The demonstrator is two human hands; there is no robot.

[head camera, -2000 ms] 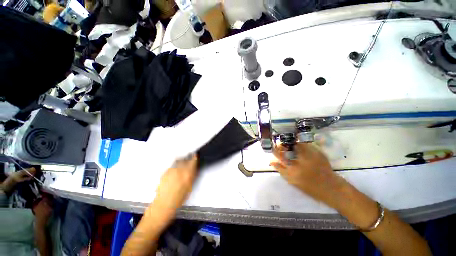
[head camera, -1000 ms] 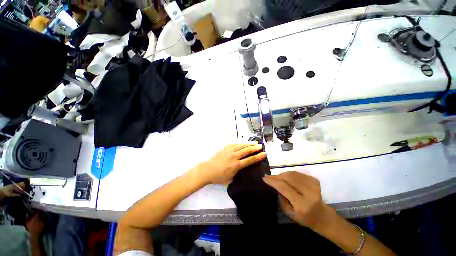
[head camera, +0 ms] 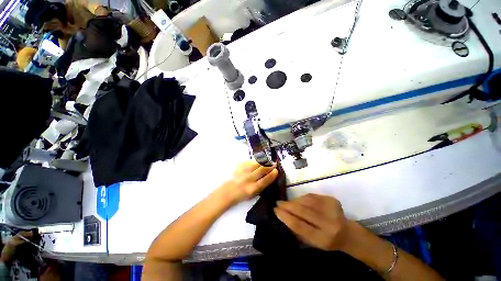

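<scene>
A black fabric piece (head camera: 272, 219) runs from the needle area down over the table's front edge. My left hand (head camera: 250, 180) lies on its upper part, fingertips close beside the shiny metal guard (head camera: 256, 137). My right hand (head camera: 313, 219) pinches the piece's right edge lower down, between thumb and fingers. The white sewing machine head (head camera: 384, 71) with a blue stripe stands behind and to the right. The tension assembly (head camera: 301, 134) sits right of the guard. The needle and presser foot are hidden by the guard and fingers.
A heap of black pieces (head camera: 137, 129) lies left of the machine. A grey box (head camera: 41, 195) and a small black switch (head camera: 92, 230) are at the far left. Snips (head camera: 458, 133) lie on the machine bed at right. A person (head camera: 52, 16) shows at the top left.
Both hands were apart two seconds ago, the left carrying the piece; now both are on it at the needle. Since one second ago the piece has bunched and narrowed, and the view has shifted.
</scene>
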